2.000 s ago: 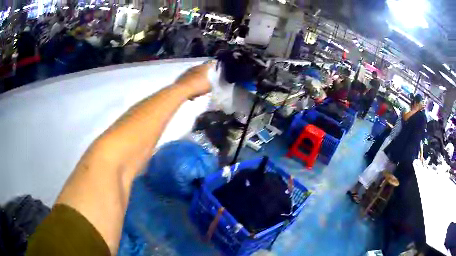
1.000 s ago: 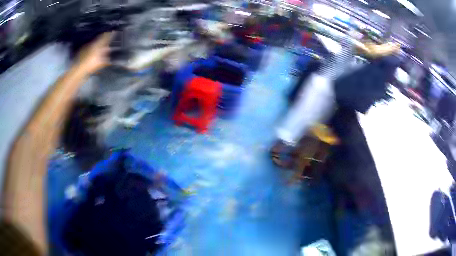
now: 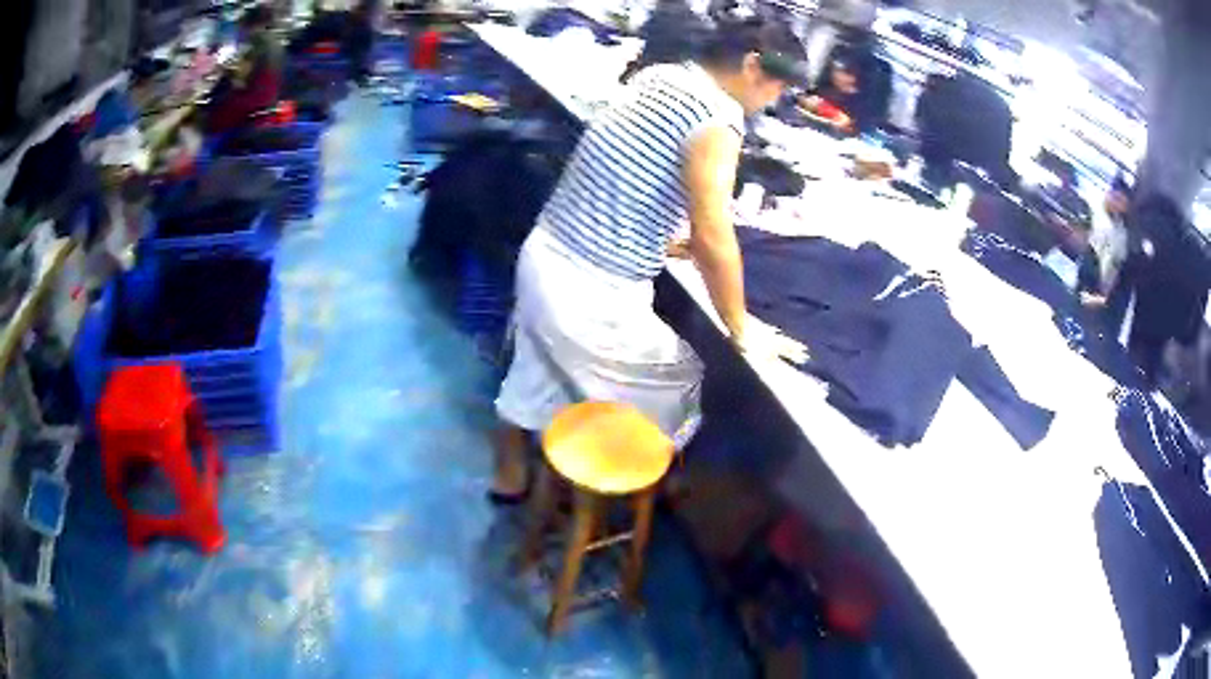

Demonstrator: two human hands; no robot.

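Note:
Neither of my hands is in the picture now. A long white worktable (image 3: 916, 531) runs from the upper middle to the lower right. A dark navy garment (image 3: 863, 325) lies spread on it, with one sleeve-like part pointing right. More dark garments (image 3: 1149, 570) lie along the table's right side. A person in a striped top (image 3: 638, 179) leans over the near edge, one hand flat on the table beside the navy garment.
A round wooden stool (image 3: 608, 451) stands behind the person. A red plastic stool (image 3: 162, 444) stands at the left beside blue crates (image 3: 239, 385) with dark cloth in them. Blue floor (image 3: 359, 531) runs between. Other people are beyond the table.
The view has swung right. My outstretched arm and the near crate of dark cloth have left the picture. The white table and the person in stripes now show larger and more central.

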